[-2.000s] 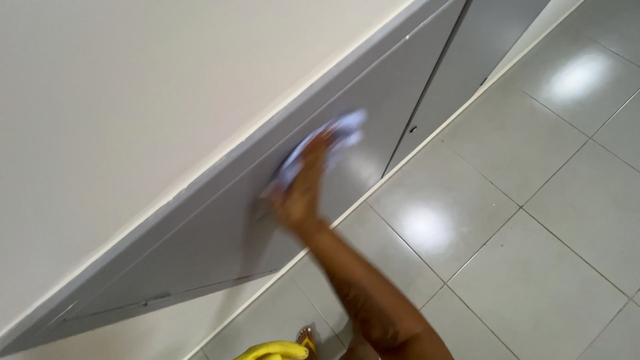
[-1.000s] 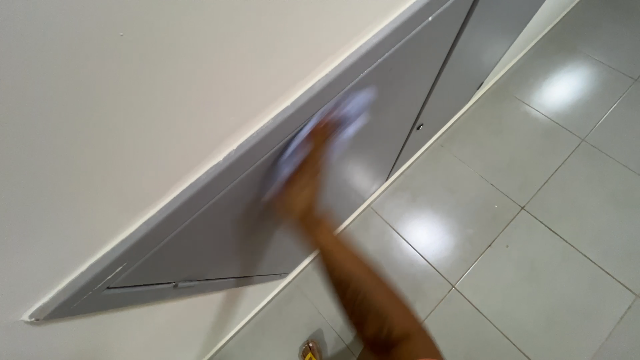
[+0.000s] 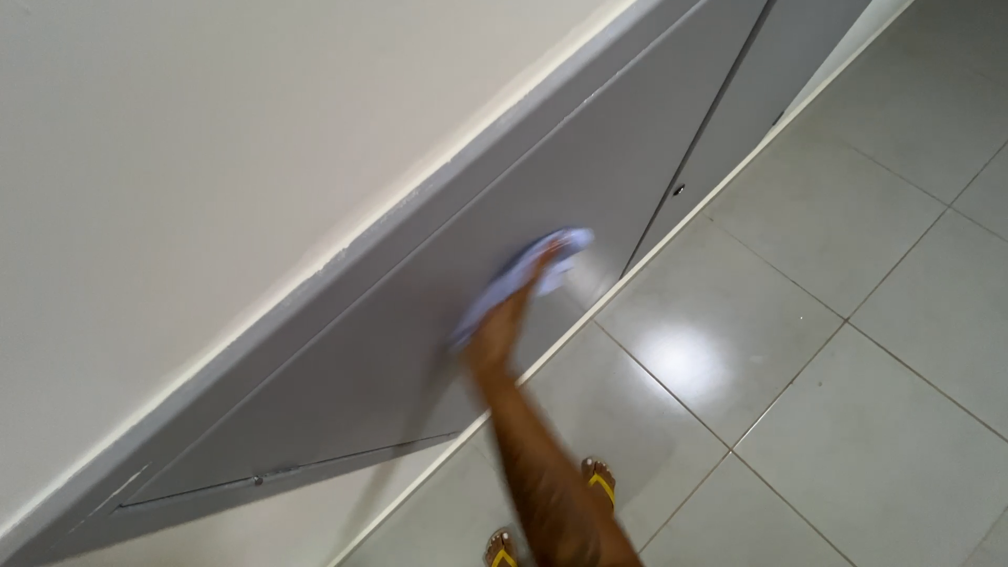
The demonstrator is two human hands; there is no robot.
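Observation:
My right hand (image 3: 504, 319), blurred by motion, presses a light blue-white cloth (image 3: 512, 279) flat against a grey panel door (image 3: 378, 354) set low in the wall. The forearm reaches up from the bottom edge, and the fingers lie stretched over the cloth, toward the door's upper right. A dark seam beside the cloth divides this door from a second grey panel (image 3: 756, 118), and a small keyhole or lock (image 3: 679, 190) sits near that seam. My left hand is out of view.
A cream wall (image 3: 197, 157) rises above the grey frame (image 3: 339, 268). A pale baseboard edge (image 3: 567, 335) borders the glossy tiled floor (image 3: 890, 409). My feet in yellow-strapped flip-flops (image 3: 602, 482) stand near the wall. A small hinge or latch (image 3: 258, 479) shows on the door's lower edge.
The cloth and right hand sit lower on the door than one second ago. A yellow object seen at the bottom edge two seconds ago is out of view. Both feet now show.

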